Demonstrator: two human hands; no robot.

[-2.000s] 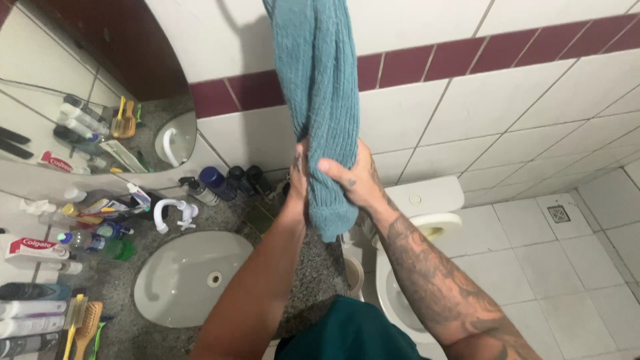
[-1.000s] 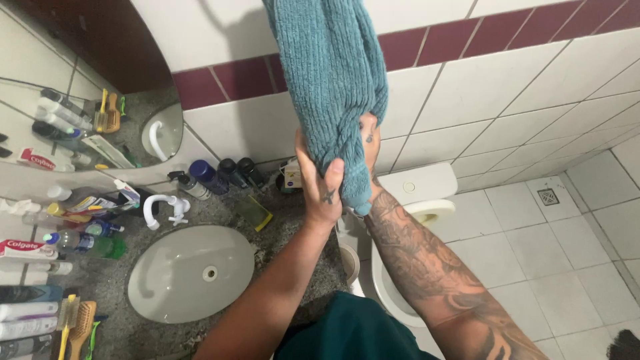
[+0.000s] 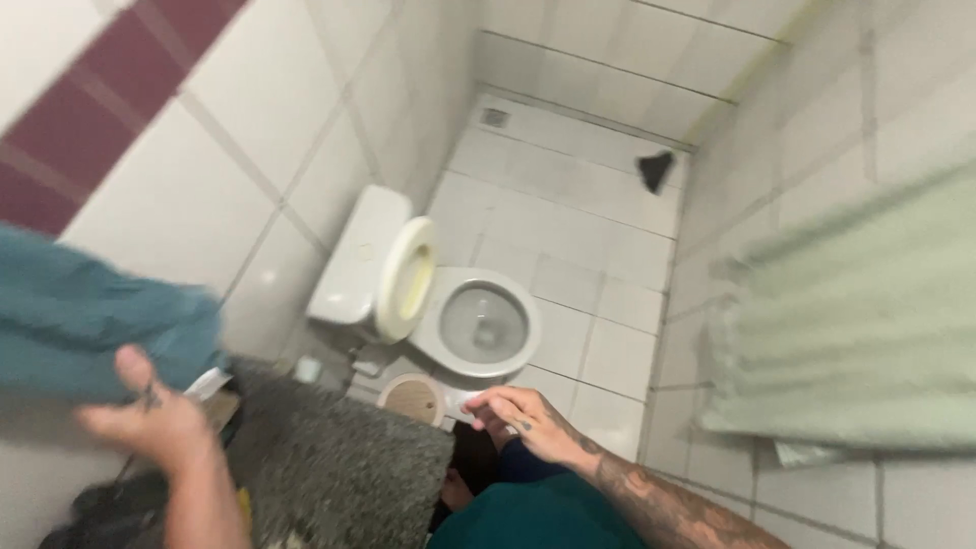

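Note:
A teal ribbed towel point(image 3: 99, 316) hangs at the left against the tiled wall. My left hand point(image 3: 149, 423) is just below and in front of it, thumb and fingers spread; whether it touches the cloth cannot be told. Toward the lower middle, my right hand point(image 3: 515, 415) has come away from the towel, its fingers loosely bent and nothing seen in them. It is over the floor beside a round beige bin point(image 3: 412, 399), near the toilet bowl point(image 3: 484, 324). The picture is blurred by motion.
A grey granite counter point(image 3: 335, 457) juts out at lower left. The toilet tank point(image 3: 362, 255) and its raised seat point(image 3: 408, 280) stand by the wall. A pale green towel point(image 3: 854, 328) hangs on the right wall. A dark item point(image 3: 656, 169) lies on the floor near a drain point(image 3: 494, 117).
Both hands were on the teal towel; my right hand has let go and is apart from it, and my left hand has spread. The view has swung right, and the basin is out of sight.

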